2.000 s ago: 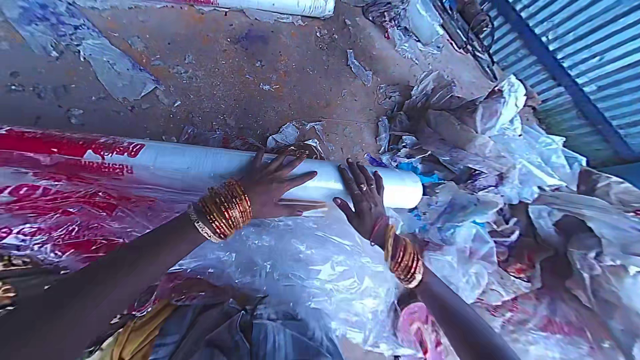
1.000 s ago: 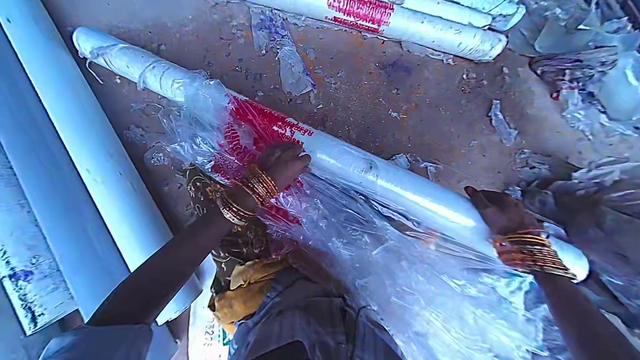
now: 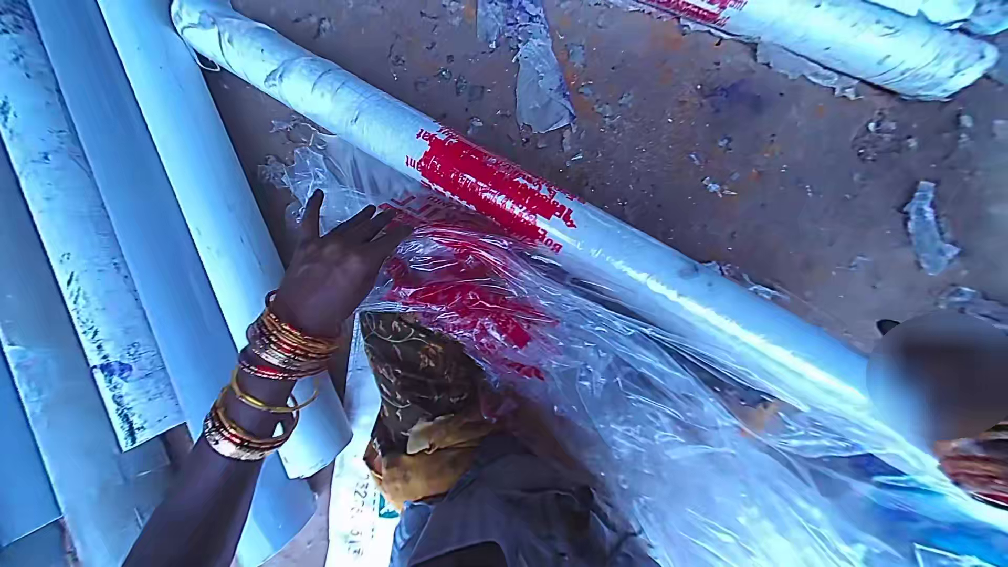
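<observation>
A long white roll (image 3: 661,260) lies diagonally across the ground, with red print showing near its middle. Clear plastic film (image 3: 630,409), partly printed red, spreads loosely from its near side over my lap. My left hand (image 3: 339,272), with several bangles on the wrist, has its fingers spread at the film's left edge, below the roll; whether a fingertip presses the film cannot be told. At the right edge, my right hand (image 3: 949,378) is over the roll's right part, mostly blurred, so its fingers cannot be made out.
Several white and bluish rolls (image 3: 197,197) lie side by side along the left. More rolls (image 3: 858,47) with red print lie at the top right. Torn scraps (image 3: 543,79) of film are scattered on the brown floor (image 3: 646,134). A patterned cloth (image 3: 417,378) covers my leg.
My left hand, bunched on the red-printed film one second ago, now has its fingers spread farther left. The red-printed part of the roll shows more plainly. The view has shifted.
</observation>
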